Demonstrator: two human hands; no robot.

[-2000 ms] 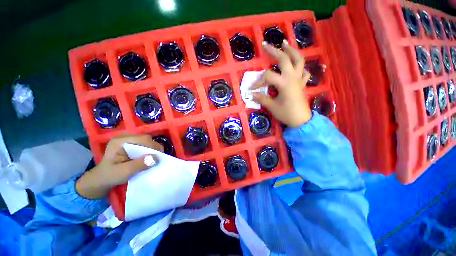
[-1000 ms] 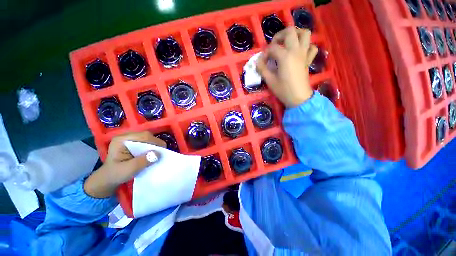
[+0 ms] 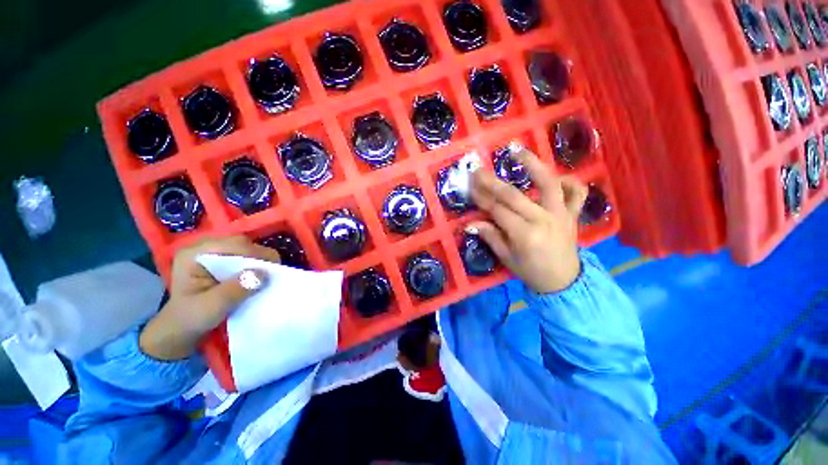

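A red-orange foam tray (image 3: 193, 159) holds rows of dark, glossy watch heads in square pockets. My left hand (image 3: 204, 295) grips a folded white sheet (image 3: 286, 327) over the tray's near left part, hiding some pockets. My right hand (image 3: 531, 218) is over the right part of the tray, palm down with fingers partly spread. A small whitish piece (image 3: 467, 171) shows at its fingertips, on a watch head (image 3: 457, 188) in the third row. The fingers partly hide the piece, and its edges blur with glare.
Stacked red foam trays (image 3: 635, 136) stand on the right, beside a tilted tray of watch heads (image 3: 722, 100). A translucent white bottle (image 3: 100, 304) lies at left by a white paper strip (image 3: 38, 371). A crumpled clear scrap (image 3: 35, 205) lies at far left. Blue stools (image 3: 740, 427) show below right.
My right hand has moved down towards me, from the second row to the third. The tray has shifted left and up in view. My left hand still grips the sheet.
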